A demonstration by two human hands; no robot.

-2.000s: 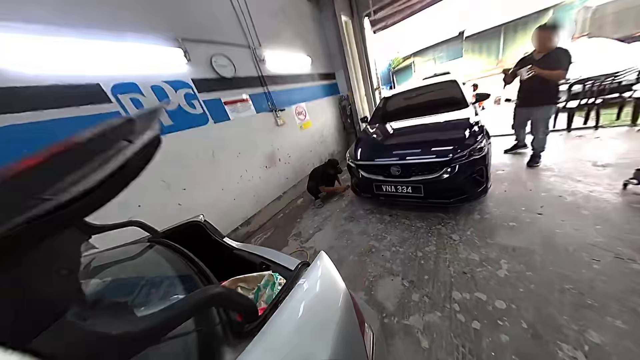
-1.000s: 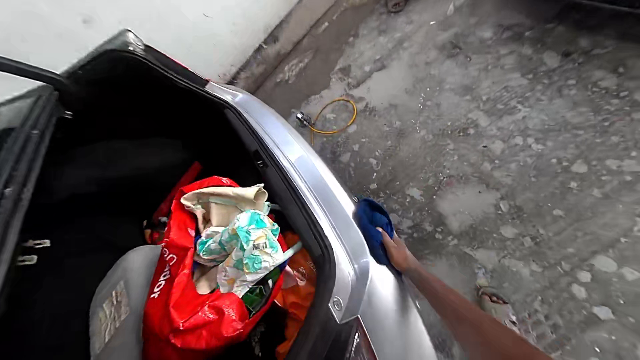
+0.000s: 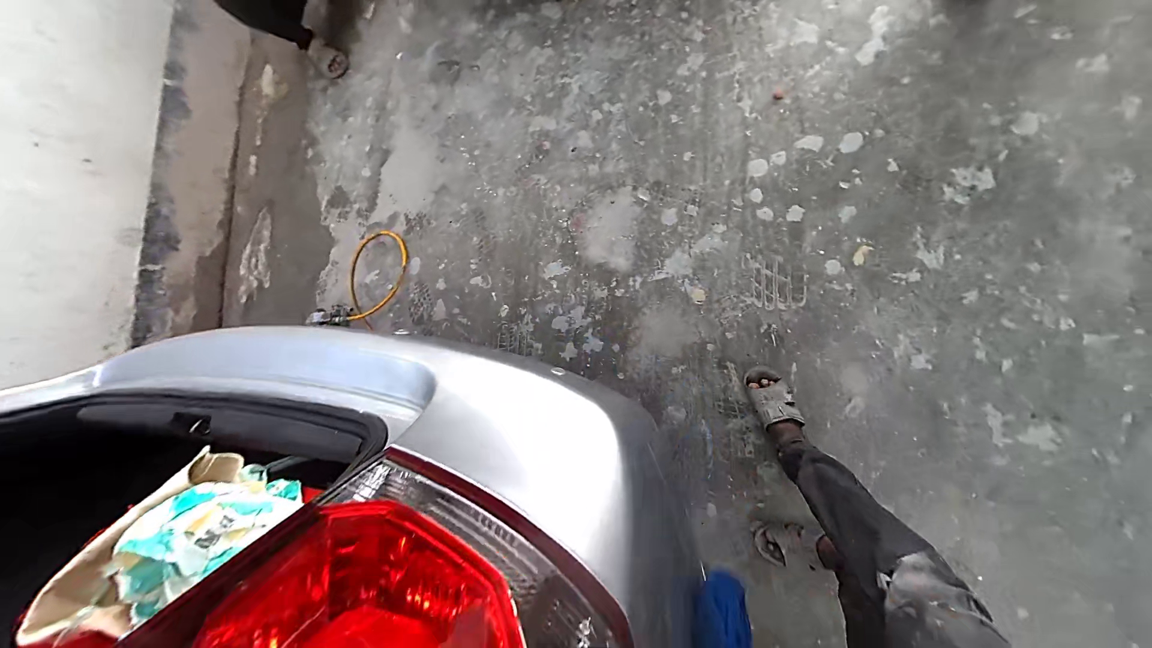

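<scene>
Neither of my hands shows in the head view. A blue cloth (image 3: 722, 610) lies against the side of the silver car's rear bumper (image 3: 549, 450) at the bottom edge; whatever holds it is out of frame. The red tail light (image 3: 360, 576) fills the lower left, beside the open trunk. Inside the trunk, a teal-and-white patterned cloth (image 3: 202, 540) and a beige cloth (image 3: 85, 589) sit bunched together.
A coiled yellow hose (image 3: 402, 261) with a metal fitting lies on the stained concrete floor (image 3: 612, 225) beyond the bumper. The wall (image 3: 72, 180) runs along the left. A sandaled foot (image 3: 772, 396) stands right of the car. Another person's foot (image 3: 328, 59) shows at top left.
The view has swung onto the tail light and bumper corner. The hand seen on the blue cloth a second ago is out of sight, and the cloth is now at the bottom edge.
</scene>
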